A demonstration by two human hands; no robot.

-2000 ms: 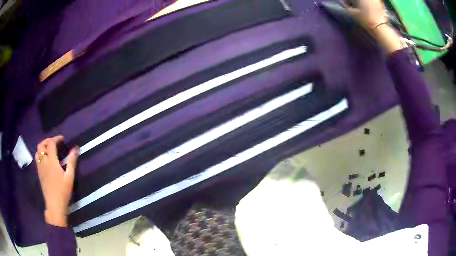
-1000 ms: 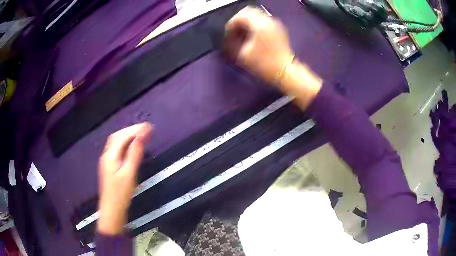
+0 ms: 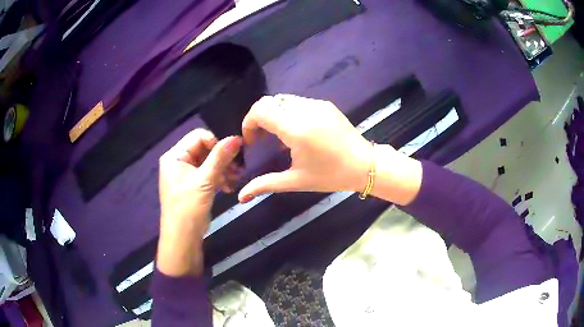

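A dark fabric strip [image 3: 224, 73] curves over the middle of a long dark strip [image 3: 298, 29] at the far side and comes down to my hands. My left hand [image 3: 189, 198] pinches its near end between thumb and fingers. My right hand [image 3: 314, 144] is beside it, thumb and fingers apart; its fingertips are close to the fabric, contact unclear. Nearer me lie two dark strips bearing white strips, one farther white strip [image 3: 384, 112] and one nearer white strip [image 3: 434, 129]. My hands and forearms hide parts of them.
The purple cover [image 3: 474, 83] spans the table. A ruler [image 3: 86, 122] and white material [image 3: 224, 22] lie at the far side. A white scrap [image 3: 62, 227] and tape roll [image 3: 16, 121] are left. A tray [image 3: 528, 35] and green board [image 3: 551, 25] are upper right. Dark scraps lie on the floor.
The upper dark strip with its white strip no longer lies flat in its former place. My right hand has come from upper right to my left hand, which has moved right and taken hold of dark fabric.
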